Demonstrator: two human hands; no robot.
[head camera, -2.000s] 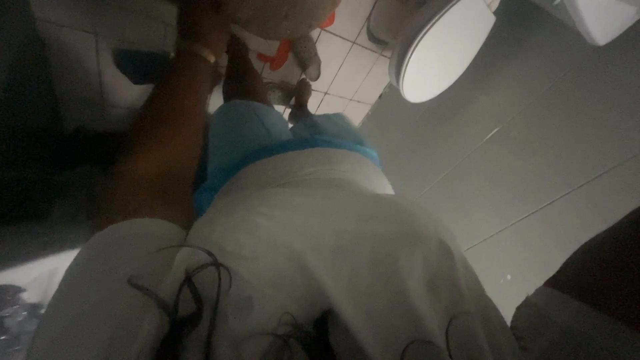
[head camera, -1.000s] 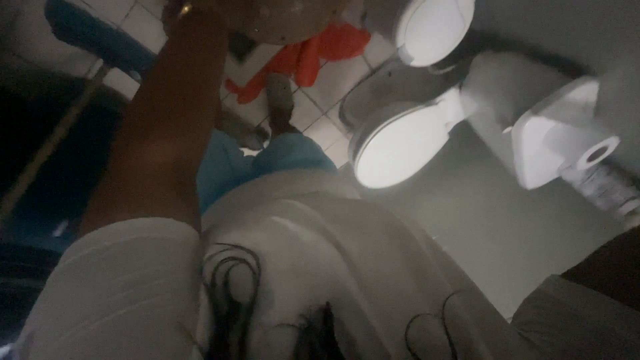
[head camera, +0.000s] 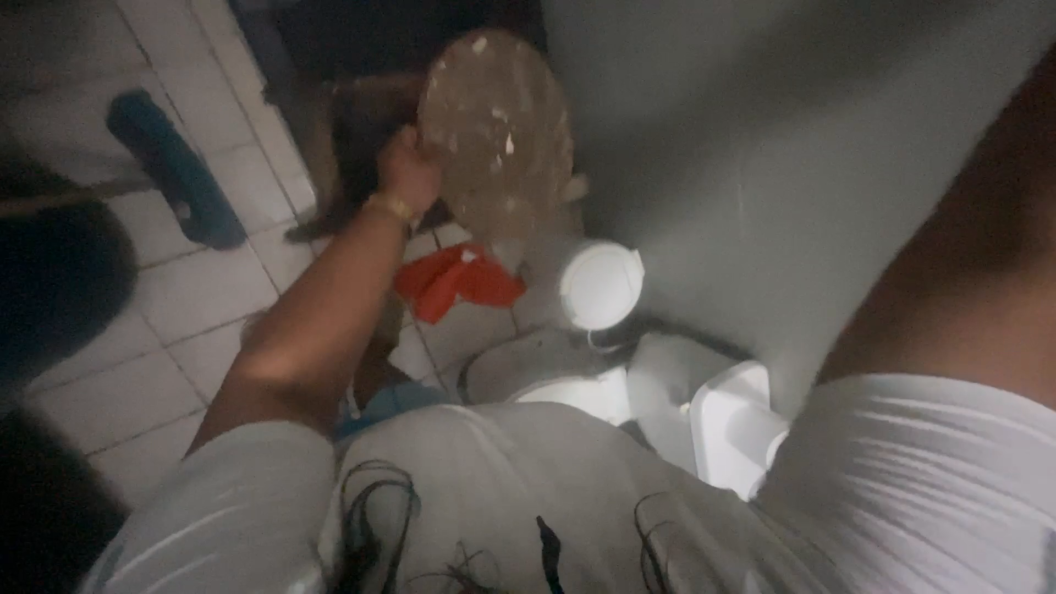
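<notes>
My left hand grips the left edge of a worn, brownish oval board or lid with pale specks, tilted up close to the grey wall. A bracelet circles that wrist. My right arm reaches up along the right edge, and its hand is outside the view. Below the oval piece, a red cloth lies crumpled on the tiles. A small round white lid is right of the cloth, near the wall.
A toilet with a white seat and a white cistern lid stands below, close to my body. A blue broom or brush head is on the white floor tiles at left. A dark doorway opens at the top.
The oval piece, cut off at the top edge before, now shows almost whole with my left hand on its side. My right arm has come up higher at the right. The view has shifted strongly.
</notes>
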